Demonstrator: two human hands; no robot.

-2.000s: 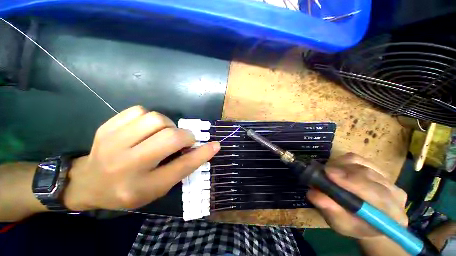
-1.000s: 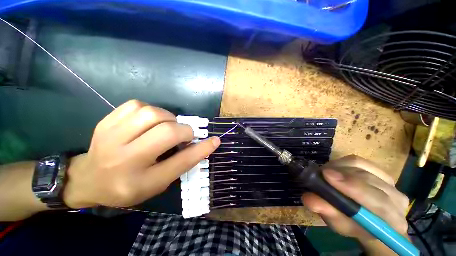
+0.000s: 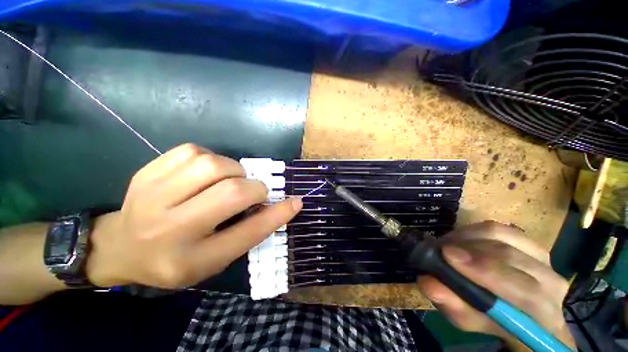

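Note:
The black PCB panel (image 3: pixel 372 240) of narrow strips lies on the tan work board (image 3: pixel 385 117). White leaded components (image 3: pixel 268 275) line its left edge, with thin leads running onto the strips. My left hand (image 3: pixel 186 220) covers part of the white parts and pinches the thin solder wire (image 3: pixel 103 104), whose end reaches a pad on one of the upper strips. My right hand (image 3: pixel 492 275) holds the soldering iron (image 3: pixel 441 265) by its black grip. The iron's tip is at or very near the wire's end; actual contact cannot be told.
A blue bin (image 3: pixel 385 24) spans the top. A black fan with a wire grille (image 3: pixel 564 89) stands at upper right, beside a yellowish container (image 3: pixel 598 189) with a light stick. Green mat (image 3: pixel 227 103) lies left of the board. Checked cloth (image 3: pixel 275 326) is at the bottom.
The iron tip and solder end have moved from the top strip down to the strip below it. The view has shifted slightly, so less of the blue bin shows. Both hands keep their hold.

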